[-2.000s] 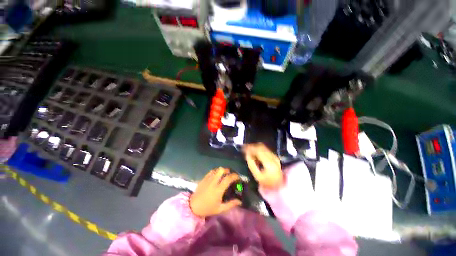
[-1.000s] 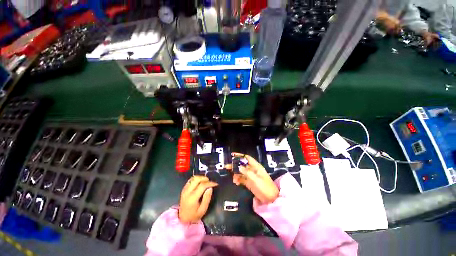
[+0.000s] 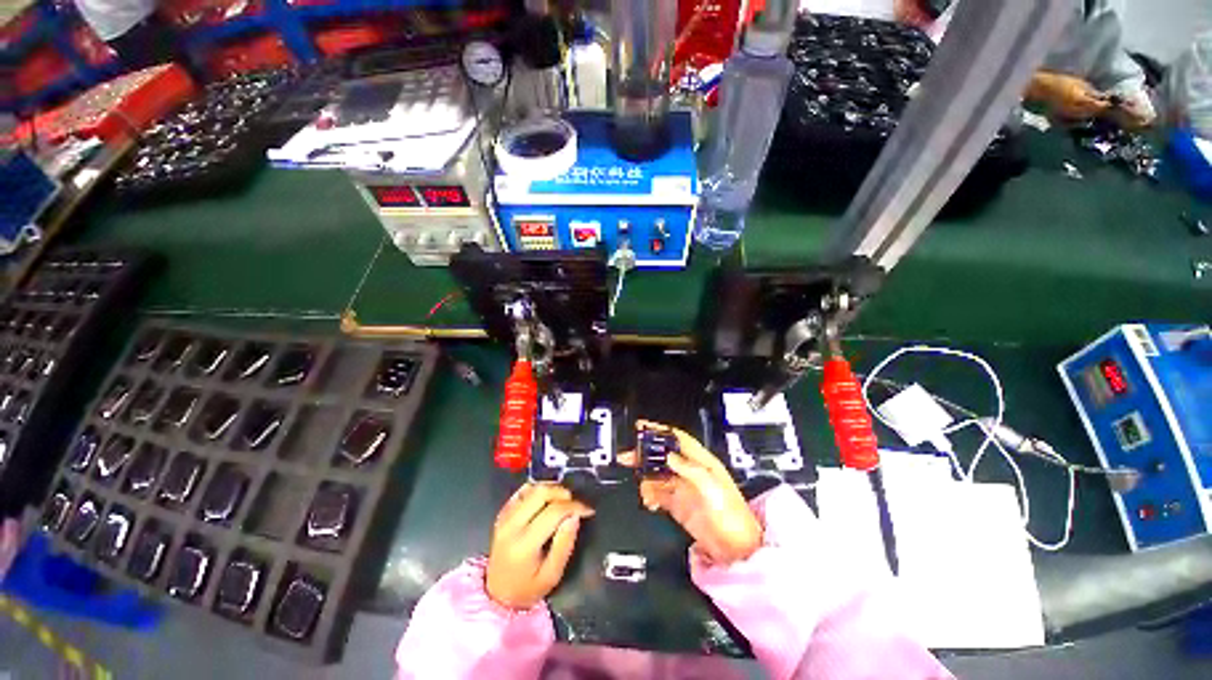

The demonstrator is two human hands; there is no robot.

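My right hand (image 3: 701,497) holds a small black watch body (image 3: 655,452) in its fingertips, just right of the left fixture's nest. My left hand (image 3: 534,541) rests in front of the left fixture (image 3: 577,436), fingers curled, with nothing seen in it. A small white part (image 3: 625,567) lies on the bench between the hands. The left toggle clamp's red handle (image 3: 516,416) and the right clamp's red handle (image 3: 849,415) both point down toward me. The right fixture (image 3: 760,436) shows its white pad and white-outlined nest.
A foam tray (image 3: 283,496) of watch bodies is at left, with some empty pockets. White paper sheets (image 3: 964,545), a white cable (image 3: 912,413) and a blue controller (image 3: 1140,433) are at right. A power supply (image 3: 428,214) and another blue controller (image 3: 598,206) stand behind. A person's hand (image 3: 1067,96) is far right.
Two seconds ago, a lit green watch body was at my left hand; no green light shows now. Over the last second, the right hand keeps holding the watch body, its face now more visible.
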